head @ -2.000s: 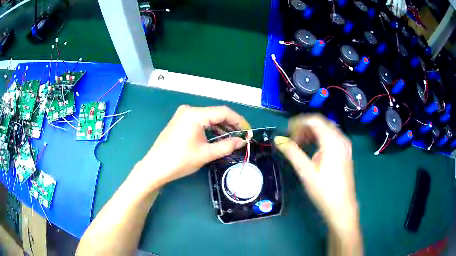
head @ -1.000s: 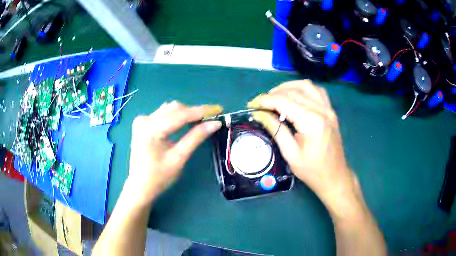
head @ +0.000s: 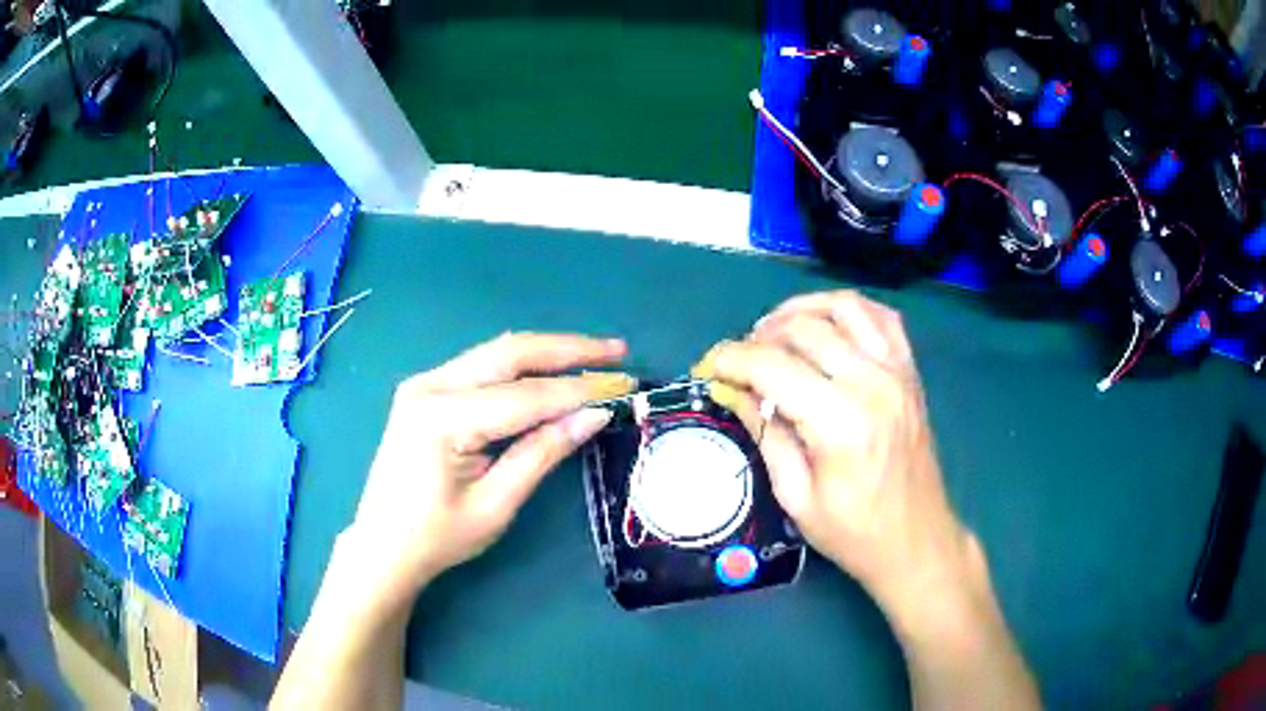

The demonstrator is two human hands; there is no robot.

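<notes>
A black speaker housing [head: 653, 581] lies open on the green mat in front of me, with a whitish round speaker [head: 691, 485] and a blue cylinder with a red end [head: 736, 564] inside. A circuit board [head: 669, 396] shows nearly edge-on at the housing's far edge. My left hand [head: 493, 452] grips its left end between finger and thumb. My right hand [head: 840, 424] grips its right end. Yellow finger covers show on both hands. A red and white lead runs from a white plug [head: 642, 407] on the board down beside the speaker.
A blue sheet [head: 229, 514] at left holds a heap of green circuit boards [head: 269, 328]. Another blue sheet [head: 780, 181] at upper right bears rows of speaker units [head: 879, 161]. A black bar [head: 1226, 525] lies far right. A white frame rail [head: 583, 206] runs behind the mat.
Two seconds ago my right hand was blurred and off the board; it now holds the right end. Since one second ago, the board sits closer against the housing's far edge.
</notes>
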